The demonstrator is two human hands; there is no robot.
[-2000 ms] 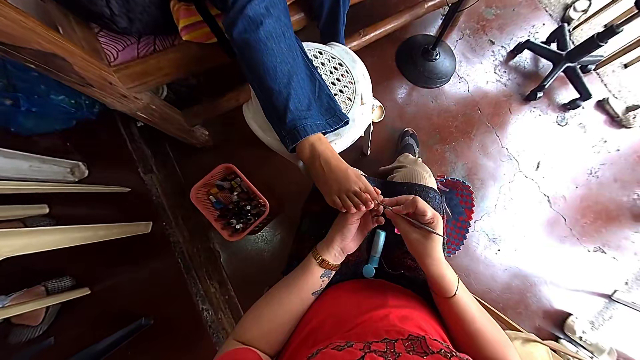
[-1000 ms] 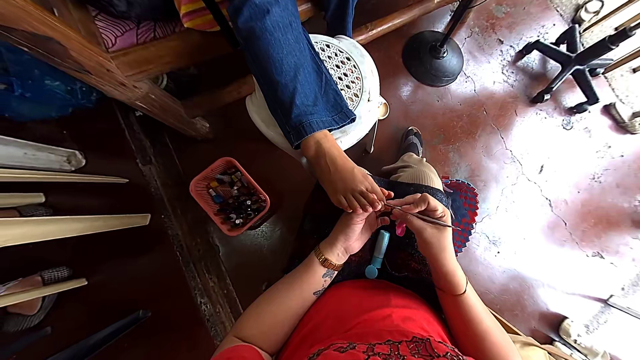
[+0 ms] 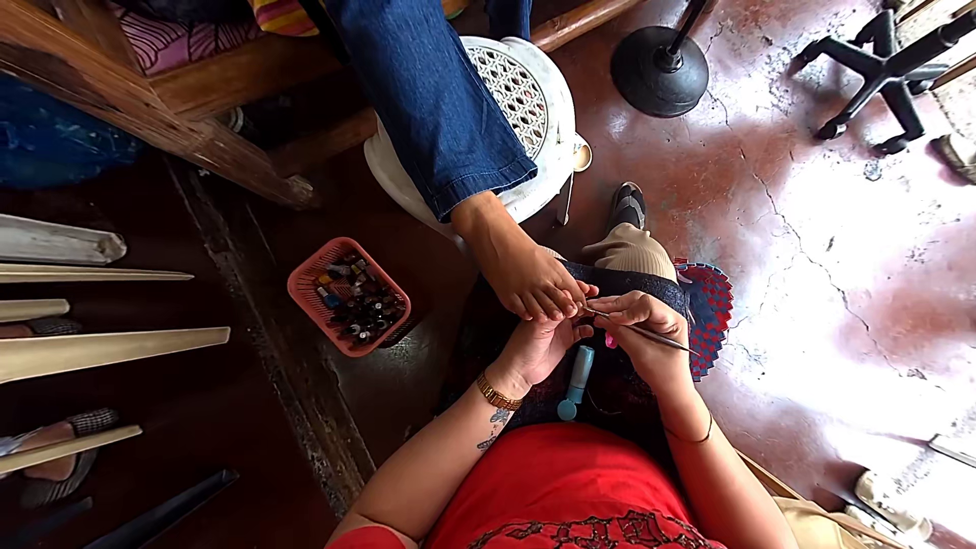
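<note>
Another person's bare foot point(image 3: 526, 271) rests over my lap, its leg in blue denim point(image 3: 438, 99). My left hand point(image 3: 543, 347) is under the toes, its fingers and thumb around the toe tips. Between the fingers and thumb of my right hand point(image 3: 648, 328) is a thin metal nail tool point(image 3: 659, 337), its tip at the big toe's nail area. A small pink thing point(image 3: 611, 340) shows beneath my right hand; what it is I cannot tell. On the dark cloth of my lap lies a light blue tube point(image 3: 580, 374) with a round end.
A pink plastic basket point(image 3: 296, 286) of small bottles stands on the floor at left. Beyond the foot is a white plastic stool point(image 3: 560, 99). A wooden bench point(image 3: 229, 76), a black round stand base point(image 3: 659, 72) and a wheeled chair base point(image 3: 881, 72) are farther off.
</note>
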